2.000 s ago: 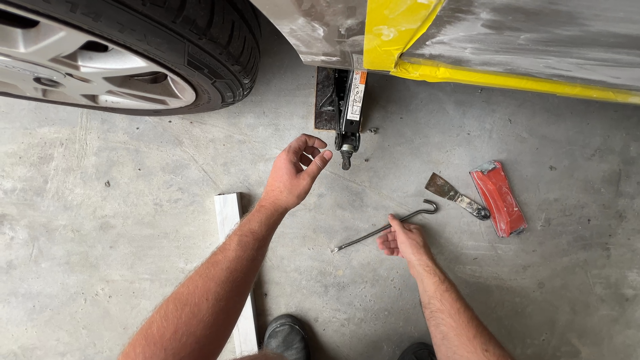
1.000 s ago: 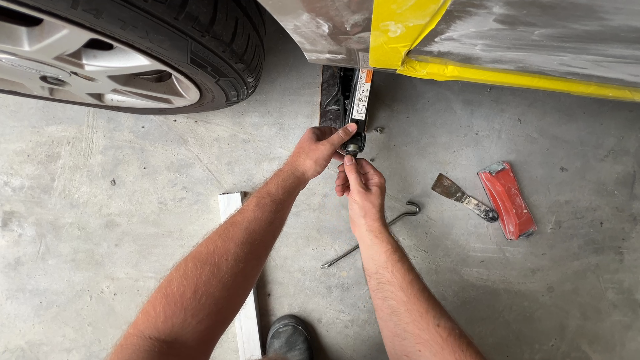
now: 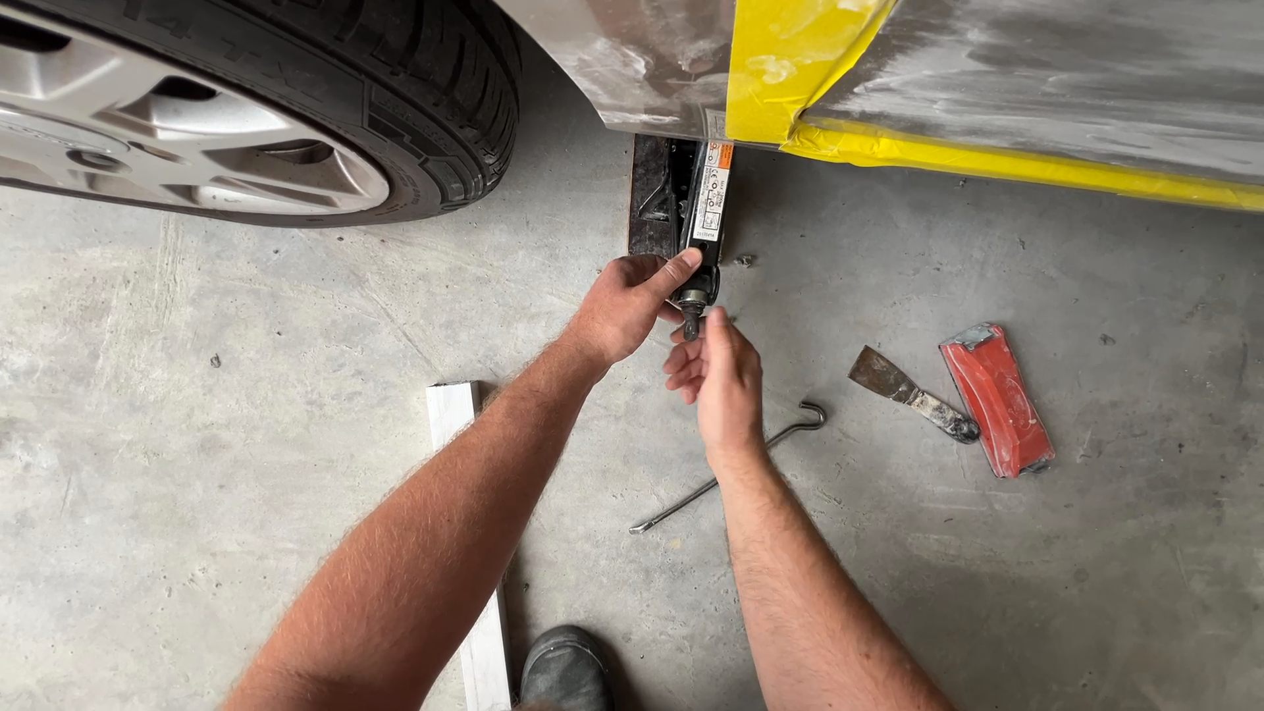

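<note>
A black scissor jack (image 3: 707, 222) bearing a printed label lies partly beneath the car body, on a dark board (image 3: 649, 202). My left hand (image 3: 632, 301) grips the near end of the jack, thumb on top and fingers around its side. Just below and to the right, my right hand (image 3: 724, 370) has its thumb and forefinger at the jack's screw end (image 3: 692, 321); whether they pinch it is unclear. A steel hooked rod (image 3: 681, 504) lies on the concrete floor, partly hidden under my right forearm.
A car wheel (image 3: 237, 118) stands at upper left. Yellow masking tape (image 3: 889, 153) edges the sanded body panel (image 3: 1066, 79). A putty knife (image 3: 913, 395) touches a red sanding block (image 3: 999, 400) at right. A white bar (image 3: 484, 652) and a shoe (image 3: 566, 671) are at the bottom.
My right hand has let go of the hooked rod, now on the floor, and moved up to the jack's screw end. My left hand has moved onto the jack.
</note>
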